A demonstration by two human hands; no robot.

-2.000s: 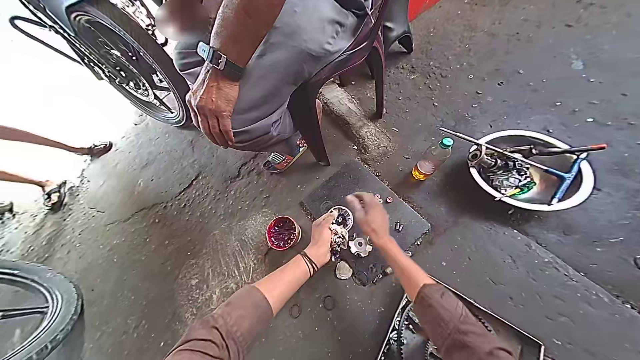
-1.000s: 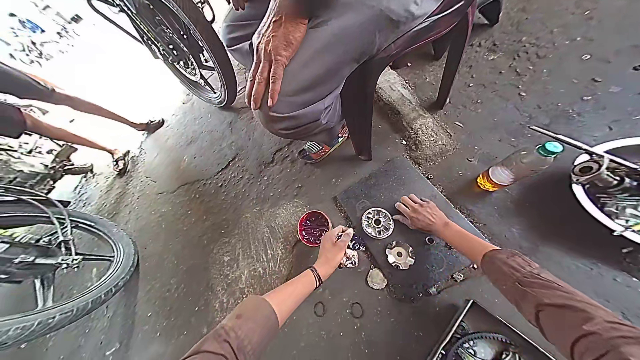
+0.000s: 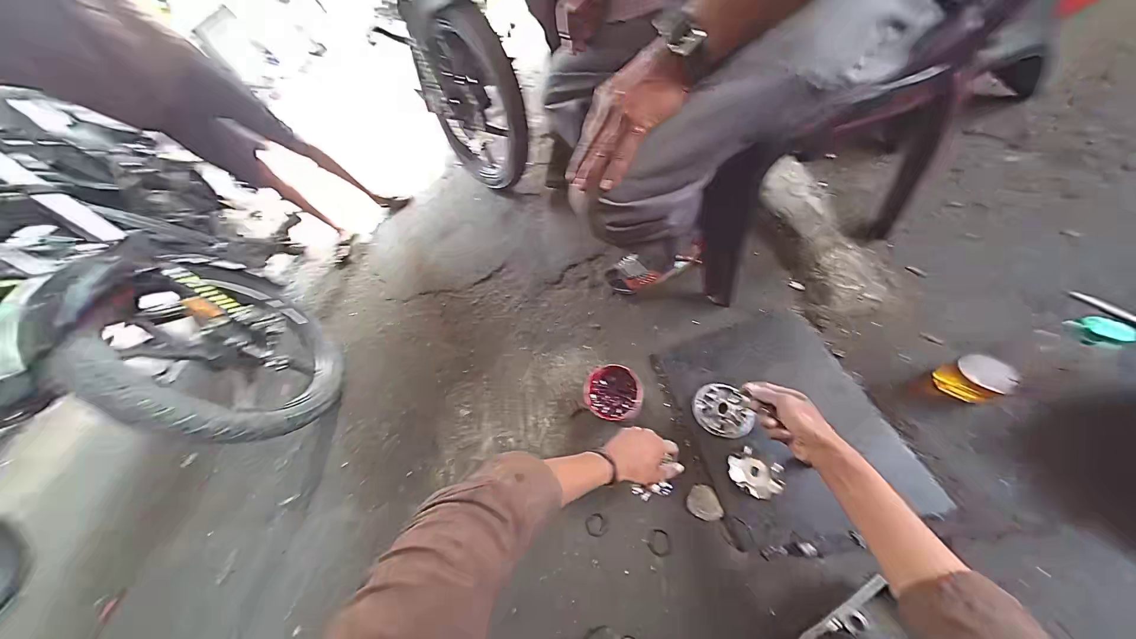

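Observation:
A round slotted metal disc (image 3: 723, 411) lies on a dark flat mat (image 3: 799, 373), and the fingers of my right hand (image 3: 788, 415) pinch its right rim. Just below it rests a star-shaped metal plate (image 3: 755, 474). My left hand (image 3: 644, 457) is low over the floor left of the mat, fingers bent, above some small whitish pieces (image 3: 652, 490); whether it holds anything is hidden. Beyond it stands a red bowl (image 3: 613, 392) with dark red contents. A roundish flat grey piece (image 3: 705, 502) lies at the mat's left edge, and two thin black rings (image 3: 658, 542) are on the floor.
A seated person's hand (image 3: 630, 115) rests on a knee above a sandalled foot (image 3: 652, 273) and chair leg. A bottle with amber liquid (image 3: 972, 379) stands right of the mat. A metal tray (image 3: 848, 611) is at the bottom edge. Motorcycle wheels (image 3: 204, 355) are at left and top.
Two seconds ago both hands were together at the metal parts; now they are apart. Since one second ago, my right hand has come to the disc's rim. The view has swung left.

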